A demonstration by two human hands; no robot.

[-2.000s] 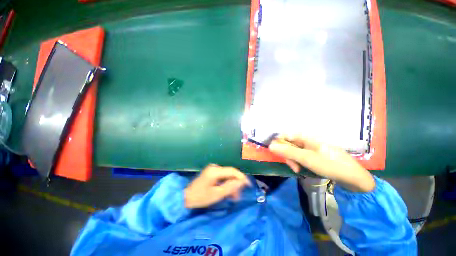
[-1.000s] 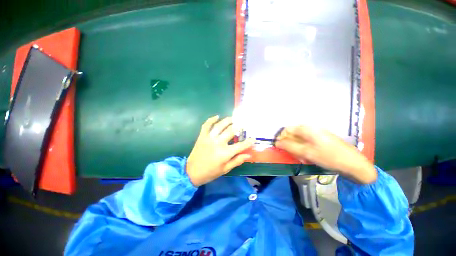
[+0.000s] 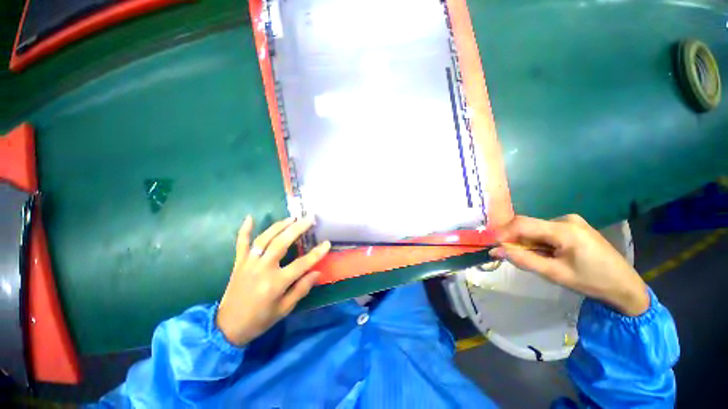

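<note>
A whitish, glaring display panel (image 3: pixel 379 120) lies on a red-orange foam pad (image 3: pixel 491 152), with black lines along its side edges. A narrow black tape (image 3: pixel 407 244) runs along its near edge. My left hand (image 3: pixel 271 275) presses with its fingertips on the panel's near left corner, at the tape's left end. My right hand (image 3: pixel 571 256) pinches the tape's right end between thumb and fingers, just past the near right corner. A small pale ring, perhaps the tape coil, shows just under the right fingers, partly hidden.
A whitish waste bucket (image 3: pixel 527 319) stands below the bench edge. A thick olive-yellow tape roll (image 3: pixel 699 76) lies on the green bench (image 3: pixel 591 120) at right. Another dark grey panel (image 3: pixel 12 275) rests on a red-orange pad at left. Another pad shows at top left.
The view has shifted right, so the panel appears further left and turned. My right hand has moved right along the near edge, and the tape now stretches between both hands.
</note>
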